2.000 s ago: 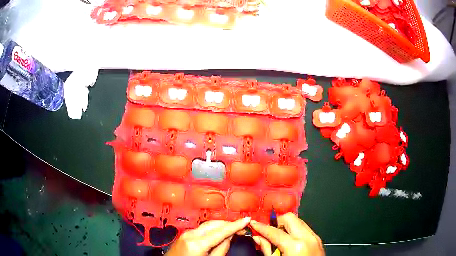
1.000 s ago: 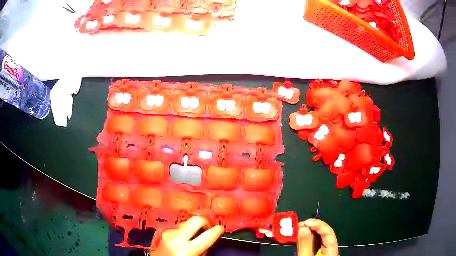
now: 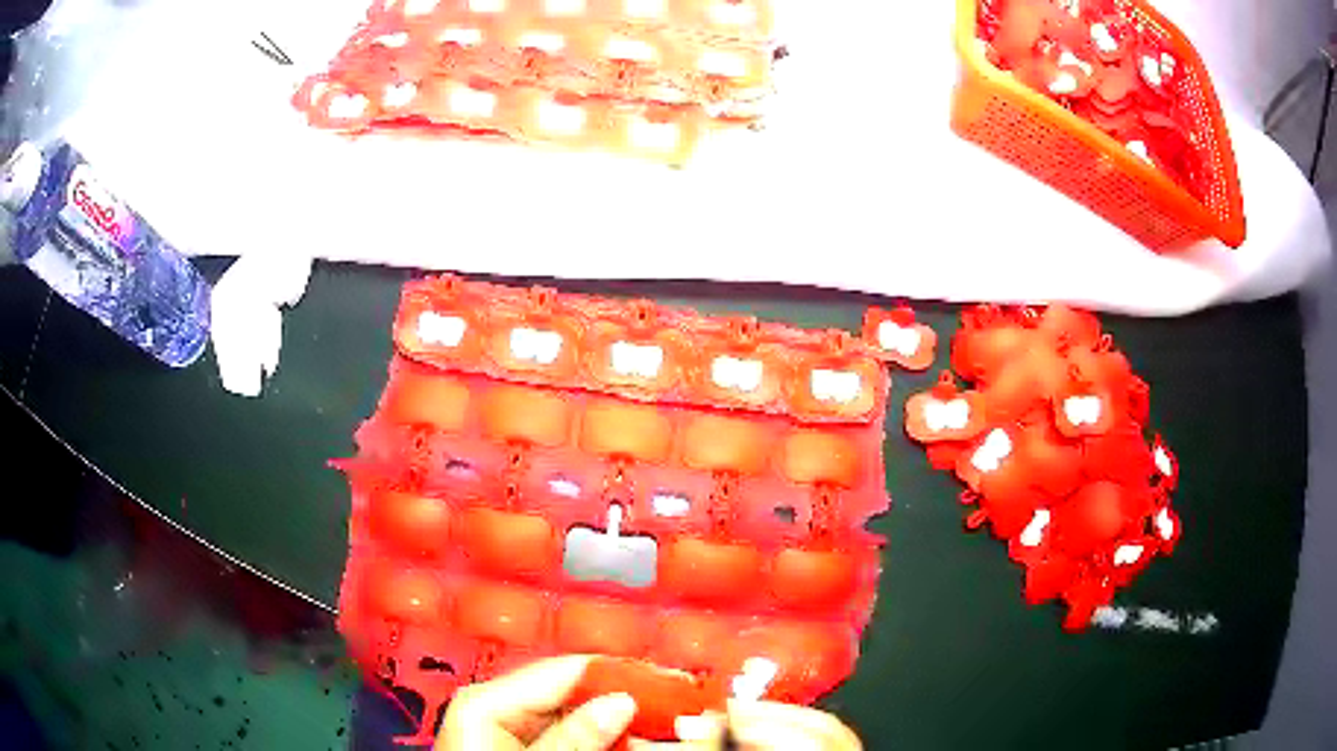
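Observation:
A large red moulded sheet [image 3: 587, 484] with rows of rounded pads lies on the dark green bench. Its top row shows white double-oval patches, and a grey-looking hole is open in the middle. My left hand [image 3: 535, 707] grips a red moulded piece [image 3: 642, 698] at the sheet's near edge. My right hand [image 3: 785, 726] is cut off by the bottom edge, its fingertips close together beside the piece, near small white patches. What the right fingers hold is hidden or too blurred to tell.
A pile of separated red pieces [image 3: 1078, 440] lies at right. An orange basket [image 3: 1085, 154] of red pieces and a second stack of sheets [image 3: 557, 74] sit on the white covering [image 3: 821, 206]. A bottle [image 3: 118, 264], crumpled white cloth [image 3: 252, 326] and thin V-shaped tweezers [image 3: 274, 49] are at left.
My right hand has moved left from beside the sheet towards my left hand. My left hand now holds a red piece. The dark pointed tip near my right hand no longer shows. The view has shifted.

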